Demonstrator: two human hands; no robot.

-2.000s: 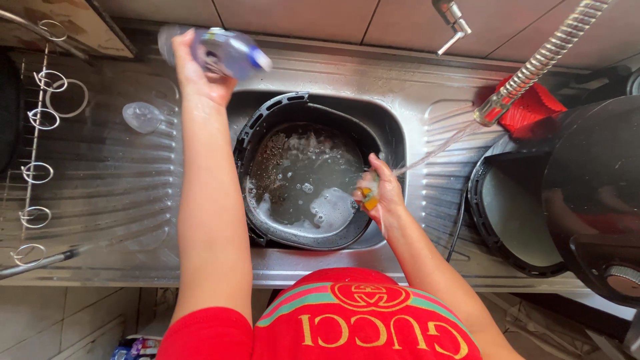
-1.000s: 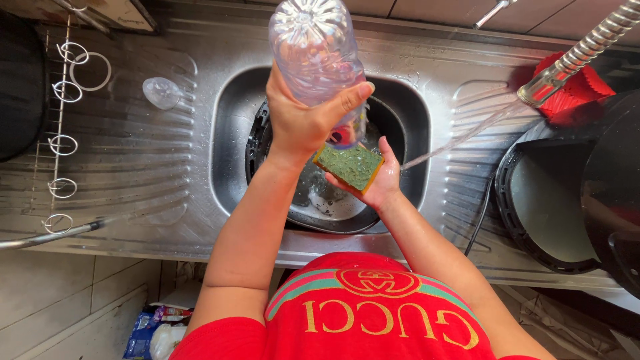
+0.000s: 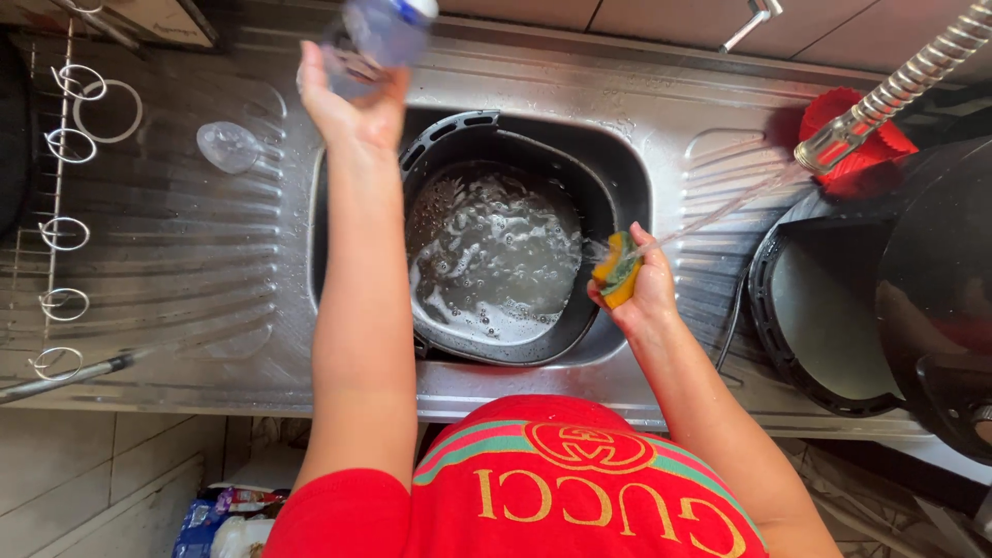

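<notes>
My left hand (image 3: 353, 105) is raised at the back of the sink, around a clear plastic bottle (image 3: 380, 39) that is blurred and partly cut off by the top edge. A yellow and green scouring sponge (image 3: 618, 270) is squeezed and bent in my right hand (image 3: 651, 283), over the right rim of a black air fryer basket (image 3: 597, 186). Foamy water (image 3: 504, 248) lies in the basket, which sits in the steel sink (image 3: 635, 155). A stream of water from the coiled metal faucet hose (image 3: 821, 151) reaches the sponge.
On the left drainboard lies a clear plastic spoon-like piece (image 3: 227, 146), near a wire rack (image 3: 58, 186). At the right are a red ridged cup-like object (image 3: 849, 116), a black container holding cloudy water (image 3: 829, 325) and a rounded black appliance (image 3: 945, 294).
The bottle, upside down over the sponge one second ago, has moved up and away with my left hand. My right hand has closed around the sponge, which lay flat on it before.
</notes>
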